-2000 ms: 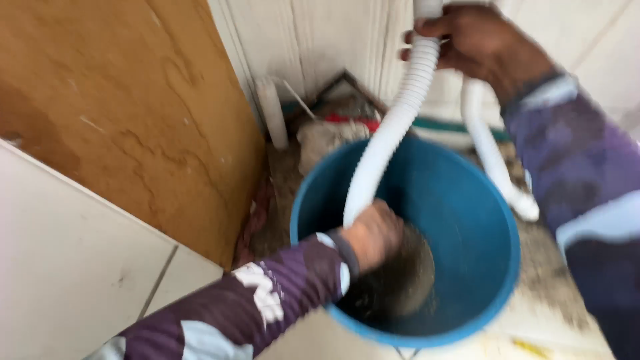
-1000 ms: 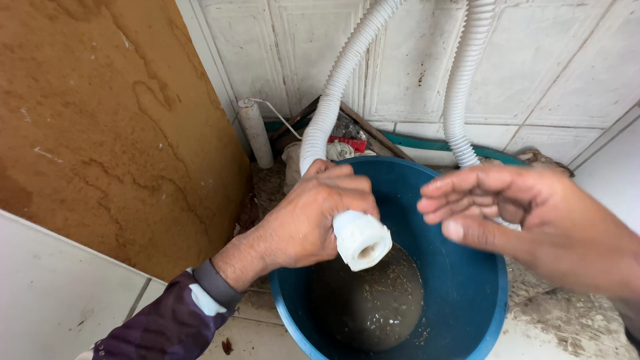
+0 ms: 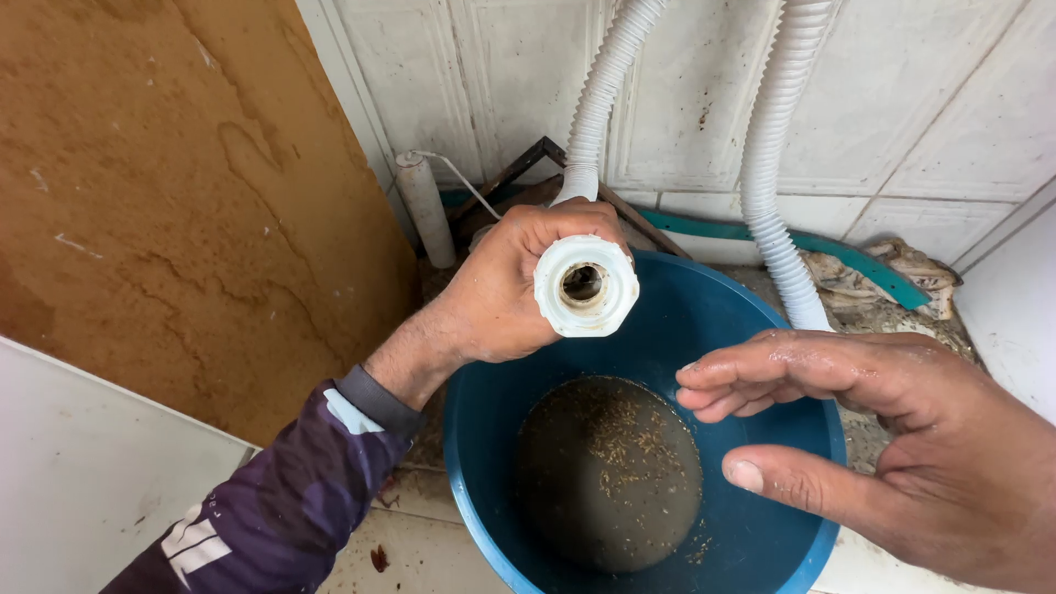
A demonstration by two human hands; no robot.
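My left hand (image 3: 528, 276) is closed around the end of a white corrugated drain hose (image 3: 598, 107), whose plastic nut (image 3: 586, 286) faces the camera and shows a dirty bore. Below it stands a blue plastic bucket (image 3: 483, 503) with murky water (image 3: 610, 474) in it and small brown bits afloat. My right hand (image 3: 883, 437) is over the bucket's right side, wet, thumb and fingers apart, holding nothing. Behind it a second white corrugated hose (image 3: 771, 165) hangs down along the wall; its lower end is hidden by my right hand.
A stained brown board (image 3: 165, 206) stands at the left. Against the white tiled wall (image 3: 924, 107) are a paint roller (image 3: 426, 206), a dark angled frame (image 3: 528, 161), a green strip (image 3: 858, 260) and a crumpled dirty cloth or bag (image 3: 916, 268).
Two seconds ago my left hand was down inside the bucket and my right hand held the hose higher up. Now my left hand holds the hose end above the bucket and my right hand has let go.
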